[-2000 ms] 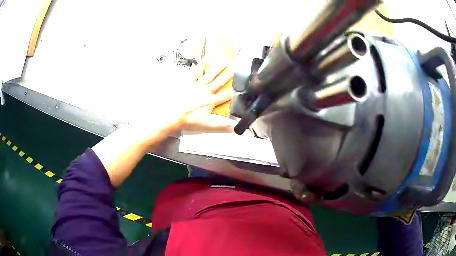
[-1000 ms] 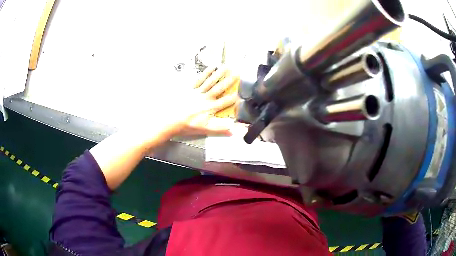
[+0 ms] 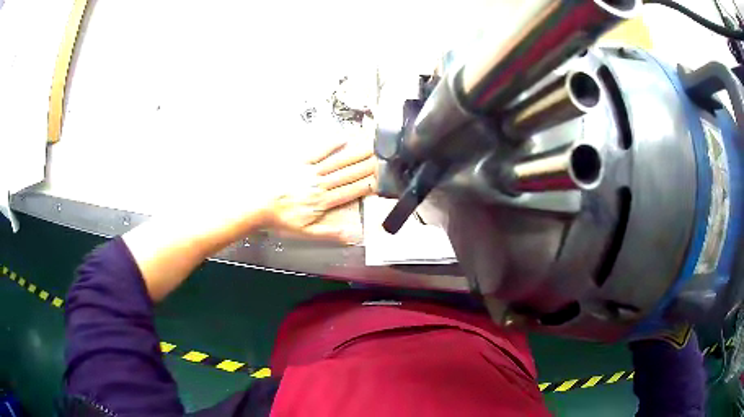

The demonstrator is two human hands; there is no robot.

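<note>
The cloth cutting machine [image 3: 563,195] fills the right of the view, with a grey motor housing, a blue band and shiny metal tubes on top. My left hand [image 3: 330,191] lies flat with its fingers apart, its fingertips beside the small metal parts at the machine's front. A piece of white fabric [image 3: 408,247] lies near the table edge, partly under the machine. A bit of tan pattern card [image 3: 630,34] shows behind the machine. My right hand is hidden behind the motor; only its dark sleeve shows at the lower right. The blade is hidden.
The pale table has a riveted metal edge [image 3: 122,218] in front of me. A narrow tan strip [image 3: 67,69] lies at the upper left. A black cable [image 3: 693,14] runs at the upper right. Small dark marks [image 3: 347,107] show on the white surface beyond my left hand.
My left hand has moved slightly left and towards me, away from under the machine's front. Less white fabric shows near the table edge, and the tan under my fingers no longer shows.
</note>
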